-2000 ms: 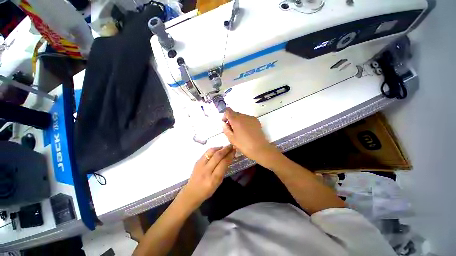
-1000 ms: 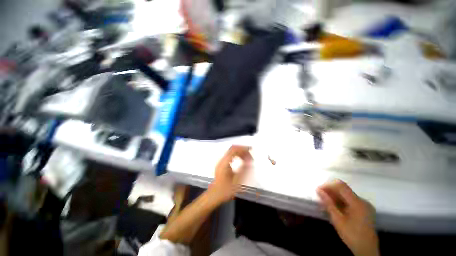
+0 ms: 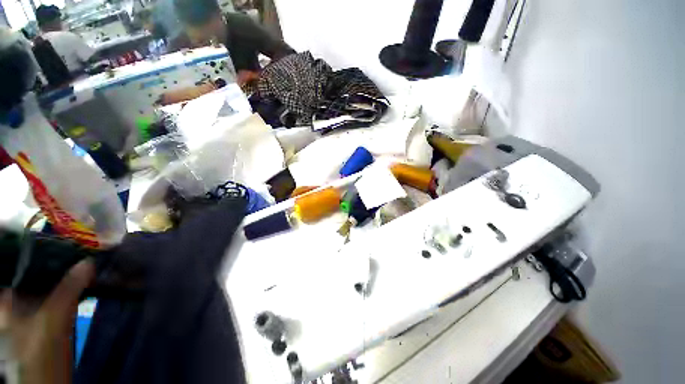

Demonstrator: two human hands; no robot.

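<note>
A dark garment (image 3: 169, 300) lies at the left of the white sewing machine head (image 3: 451, 247), and part of it stretches to the left edge of the view. My left hand (image 3: 46, 319) is at the lower left, blurred and cut off by the edge. Its fingers are closed on the dark cloth; the fingertips are partly hidden by it. My right hand is not in view. The machine's needle area is cut off at the bottom edge.
Thread spools lie behind the head, orange (image 3: 318, 204) and blue (image 3: 356, 161) among them. A checked fabric (image 3: 300, 88) is piled farther back. Black scissors (image 3: 562, 279) lie at the right end. A plastic bag (image 3: 64, 184) stands at left. Two people are in the background.
The view has swung up toward the back of the table. My left hand has moved from the table's front edge onto the dark garment. My right hand has left the view.
</note>
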